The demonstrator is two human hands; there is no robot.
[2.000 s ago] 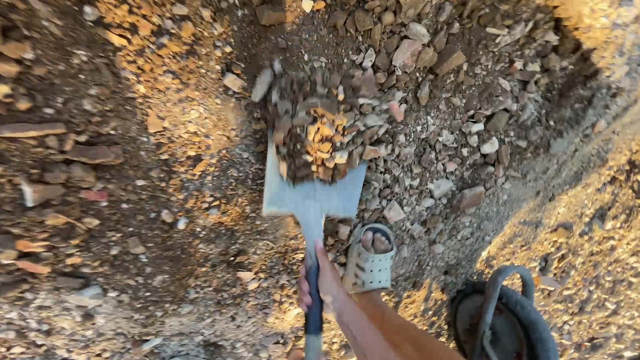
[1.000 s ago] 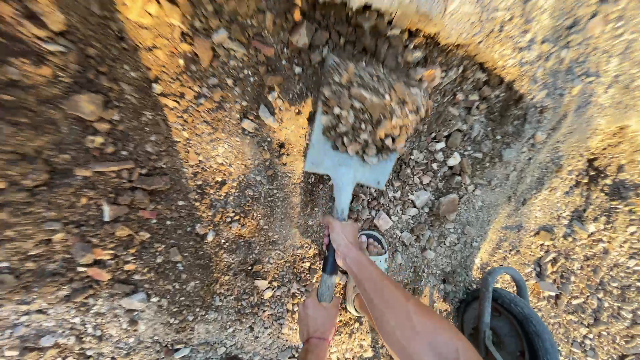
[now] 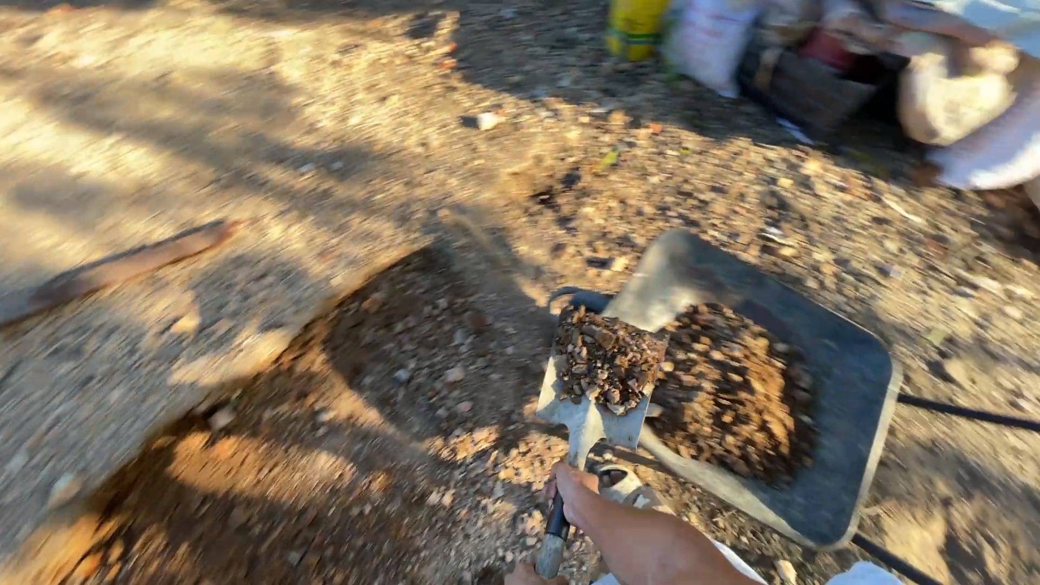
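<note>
My right hand (image 3: 575, 492) grips the shaft of a square-bladed shovel (image 3: 583, 424) just below its metal socket. Lower down, at the bottom edge of the view, my left hand (image 3: 532, 575) is closed around the shaft, partly cut off. Dark soil and gravel (image 3: 609, 357) are heaped on the raised blade. The blade is at the left side of a wheelbarrow (image 3: 849, 390) and overlaps its rim in the view. Inside the tray lies a mound of soil and stones (image 3: 723, 398). Behind the blade, a bucket's curved handle or rim (image 3: 578, 297) is partly hidden.
A dug pit with loose stones (image 3: 422, 357) lies left of the shovel, below a ledge of pale ground. A piece of wood (image 3: 134, 264) rests on that ledge. At the upper right are a yellow container (image 3: 635, 28), a white sack (image 3: 711, 41) and blurred items. A sandalled foot (image 3: 621, 483) is beside the shaft.
The loaded shovel has moved from over the stony ground to the wheelbarrow's side, with both hands on it. The view has swung to the right, bringing in the wheelbarrow.
</note>
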